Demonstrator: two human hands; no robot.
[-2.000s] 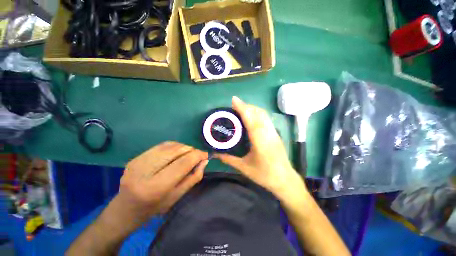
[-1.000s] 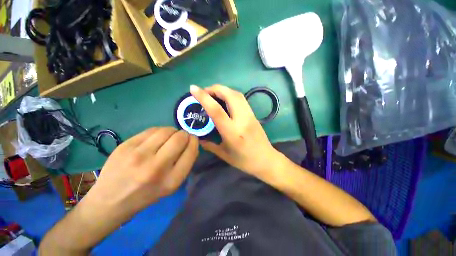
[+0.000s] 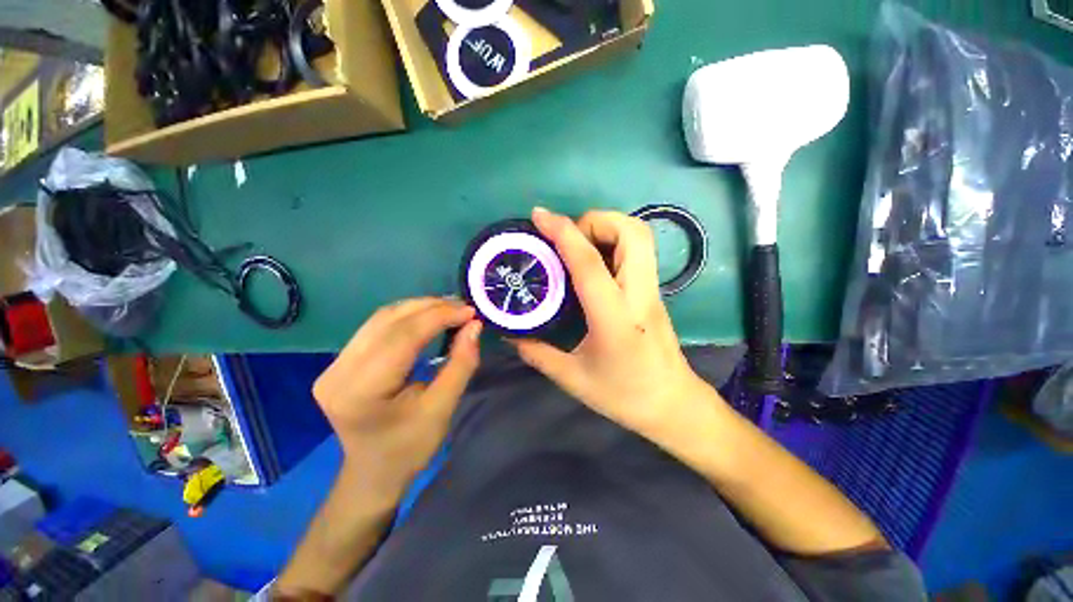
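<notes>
A black cylindrical speaker (image 3: pixel 515 282) shows its end with a pale, pinkish-lit ring and a black logo disc. My right hand (image 3: pixel 618 318) is closed around its right side and holds it above the front edge of the bench. My left hand (image 3: pixel 406 370) is at the speaker's lower left edge, thumb and forefinger close together. A small dark bit shows by these fingertips; whether they pinch a strand or the edge cannot be told. A black ring (image 3: pixel 682 249) lies on the green bench, partly behind my right hand.
A white-headed mallet (image 3: pixel 767 112) lies right of the ring, beside a large clear plastic bag (image 3: pixel 965 223). Behind are a carton of black rings (image 3: pixel 253 127) and a smaller carton (image 3: pixel 553 71) with white-rimmed discs. Another ring (image 3: pixel 268 292) and bagged black cables (image 3: pixel 106 235) lie left. A purple crate (image 3: pixel 871 459) is below.
The view has shifted and turned. My left fingers have opened somewhat and now show the speaker's lower left edge. My right hand still holds the speaker, whose logo has turned.
</notes>
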